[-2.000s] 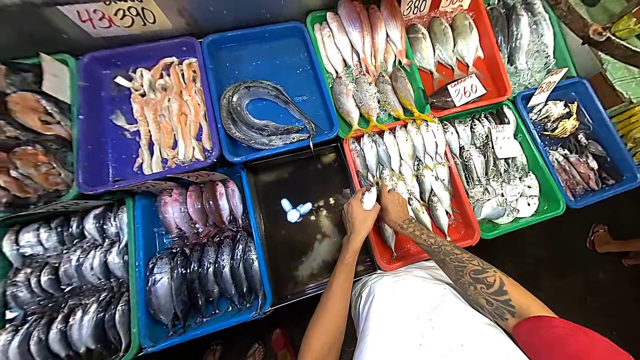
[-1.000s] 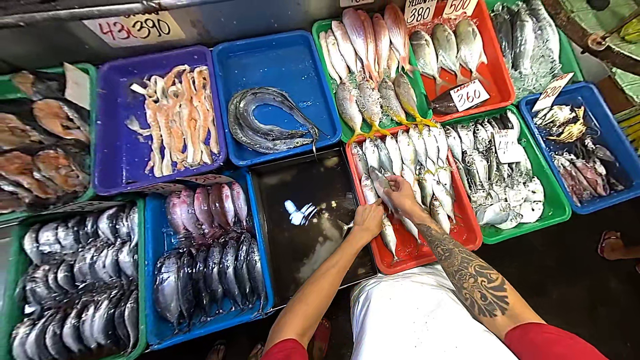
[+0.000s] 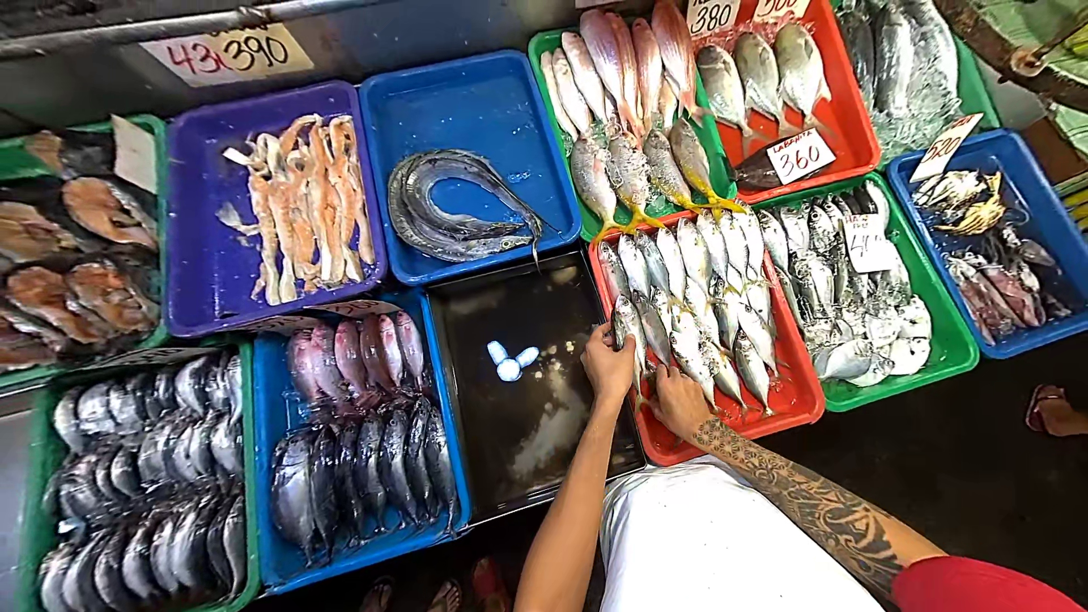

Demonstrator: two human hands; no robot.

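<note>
Small silver fish (image 3: 697,263) lie in rows in a red plastic tray (image 3: 667,444) in front of me. My left hand (image 3: 609,361) is at the tray's left edge, its fingers and thumb around a silver fish (image 3: 627,327) that points away from me. Close beside it, my right hand (image 3: 680,404) reaches into the tray's near part with the fingers bent against the lower end of the fish there; whether it grips one is hidden.
Left of the red tray is a black tray (image 3: 544,425) of dark water reflecting lights. A blue tray (image 3: 467,93) holds coiled long fish; a green tray (image 3: 935,370) of silver fish adjoins on the right. A person's sandalled foot (image 3: 1054,412) is at far right.
My right hand has moved down toward the tray's near edge, and my left hand has moved up along its left side. Two seconds ago a fish was at my left hand, near the same edge.
</note>
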